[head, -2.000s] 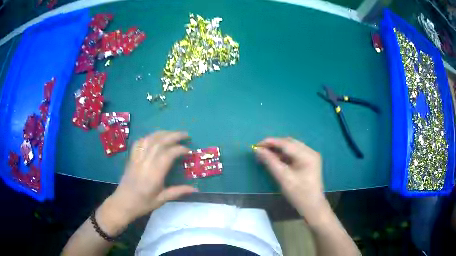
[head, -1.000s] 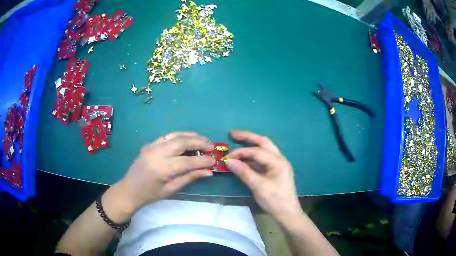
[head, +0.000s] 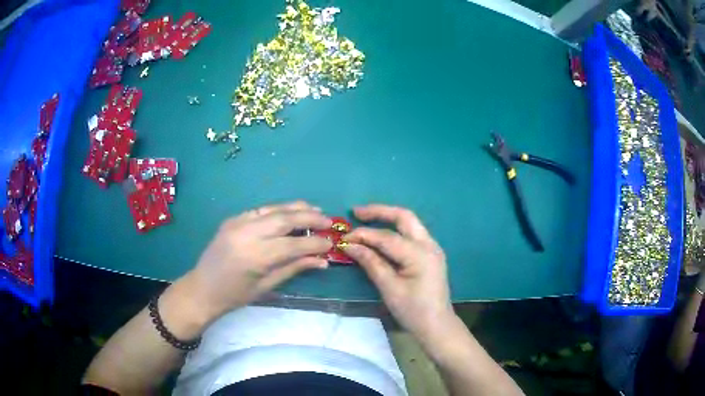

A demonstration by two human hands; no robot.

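Observation:
A red circuit board (head: 338, 254) lies on the green tabletop near its front edge, mostly hidden under my fingers. A yellow component (head: 339, 227) shows on its upper part. My left hand (head: 259, 247) rests over the board's left side, its fingers holding the board. My right hand (head: 402, 263) is at the board's right side, thumb and forefinger pinching a small yellow component (head: 345, 244) against the board. Whether its legs are in the board cannot be seen.
A component heap (head: 298, 69) lies at the top middle. Red boards (head: 112, 147) lie at the left beside the left blue bin (head: 68, 100). Pliers (head: 516, 186) lie open at right, near the right blue bin (head: 601, 193). Part of another person's arm (head: 688, 332) shows at the far right.
My left hand has moved right onto the board. My right hand has brought the small component left from beside the board onto it. In the last second the hands have barely moved.

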